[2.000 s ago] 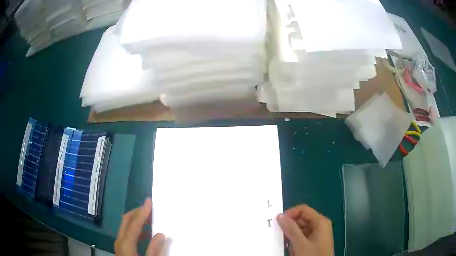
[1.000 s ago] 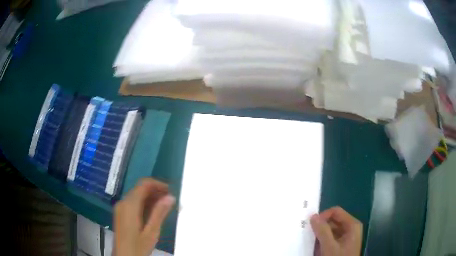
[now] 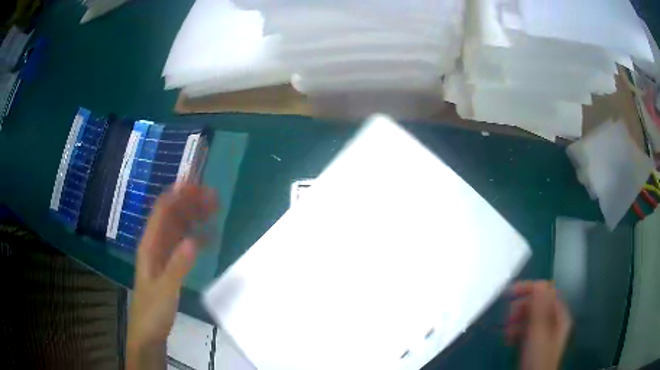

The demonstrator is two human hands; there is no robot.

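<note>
A bright white back sheet [image 3: 383, 260] lies turned diagonally in front of me, with two small dark slots near its lower right edge. Whether it lies fully flat is unclear. A white-bordered corner, perhaps a template [image 3: 300, 189], shows from under its upper left edge. My left hand [image 3: 176, 231] is blurred, over the right side of the dark blue solar cell piles [image 3: 137, 188], thumb and fingers apart, with nothing visible in it. My right hand [image 3: 535, 314] is blurred, with bent fingers beside the sheet's right edge; whether it touches the sheet is unclear.
Tall milky film stacks [image 3: 376, 58] stand at the back on brown cardboard [image 3: 239, 101]. A small translucent film piece [image 3: 614, 170] lies right of them. A glass sheet [image 3: 593, 282] lies at right beside a pale-green stack [image 3: 645, 289]. White rectangles [image 3: 189, 340] lie low at left beside the bench.
The back sheet has turned from upright to diagonal, uncovering the white-bordered corner. My left hand has moved left onto the cell piles. My right hand has shifted slightly right. The view has also shifted.
</note>
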